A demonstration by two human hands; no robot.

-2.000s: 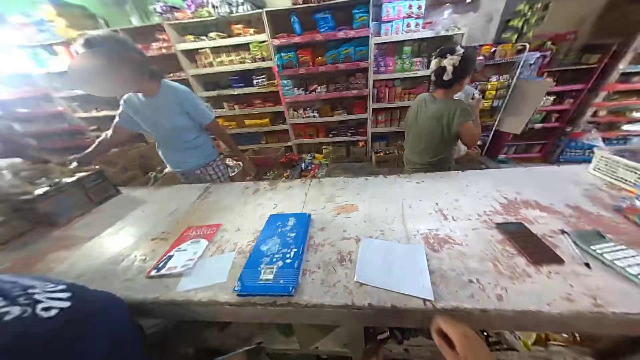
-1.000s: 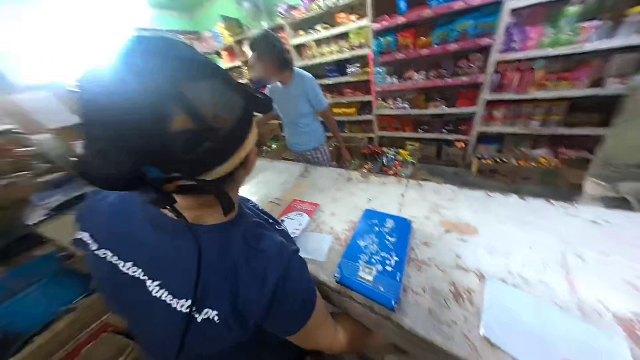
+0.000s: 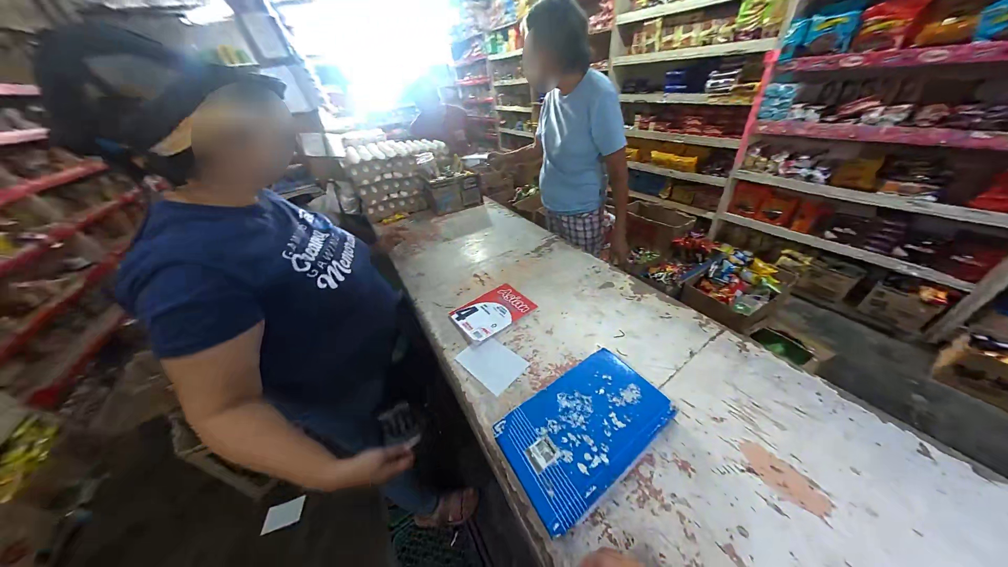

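Note:
At the bottom edge of the view only a small part of one hand (image 3: pixel 610 557) shows, at the near side of the worn counter (image 3: pixel 787 425). It seems to be my right hand; whether it holds anything is hidden. Nearest to it lies a blue record book (image 3: pixel 583 437) with worn white patches. Beyond the book are a white slip of paper (image 3: pixel 492 366) and a red and white pad (image 3: pixel 494 312) with printing, lying flat on the counter. My left hand is out of view.
A person in a navy shirt (image 3: pixel 268 291) stands close at the left of the counter. Another in light blue (image 3: pixel 581 142) stands behind it. Egg trays (image 3: pixel 386 181) are at the far end. Boxes of packets (image 3: pixel 740 287) and stocked shelves (image 3: pixel 866 134) stand right; a paper (image 3: pixel 283 515) lies on the floor.
The view has swung left. The person in navy, seen from behind a second ago, now faces the counter. The book, slip and pad lie on the counter as before.

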